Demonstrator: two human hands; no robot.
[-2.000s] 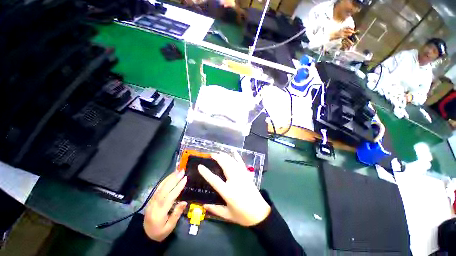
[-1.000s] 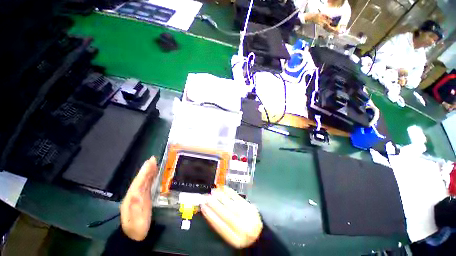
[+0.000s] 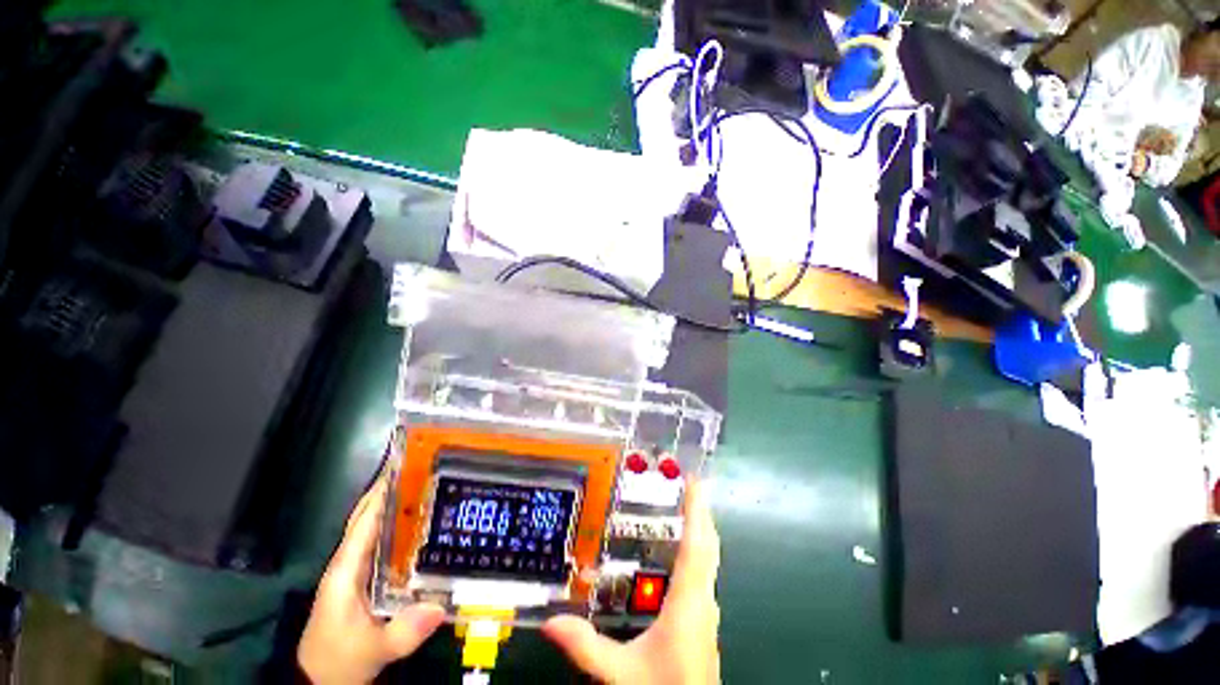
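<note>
The clear acrylic test jig (image 3: 522, 375) stands in front of me with its clear lid raised at the back. The thermostat unit (image 3: 498, 529) sits in the orange nest (image 3: 410, 502), its screen lit with pale digits and icons. The red power switch (image 3: 648, 593) glows at the front right corner. The yellow clamp piece (image 3: 479, 640) sticks out at the front edge. My left hand (image 3: 359, 609) grips the jig's left side, thumb at the front edge. My right hand (image 3: 662, 629) grips its right side, thumb at the front edge.
Stacked black foam trays (image 3: 201, 402) with units stand at left. A black foam sheet (image 3: 997, 522) lies at right. A marker pen (image 3: 779, 325), cables and a white box (image 3: 562, 201) are behind the jig. A blue dispenser (image 3: 1037, 351) and a person (image 3: 1137, 107) are at right rear.
The unit's screen has gone from dark to lit, and the red switch now shows lit. Both hands have moved onto the jig's sides. The view has moved closer to the jig.
</note>
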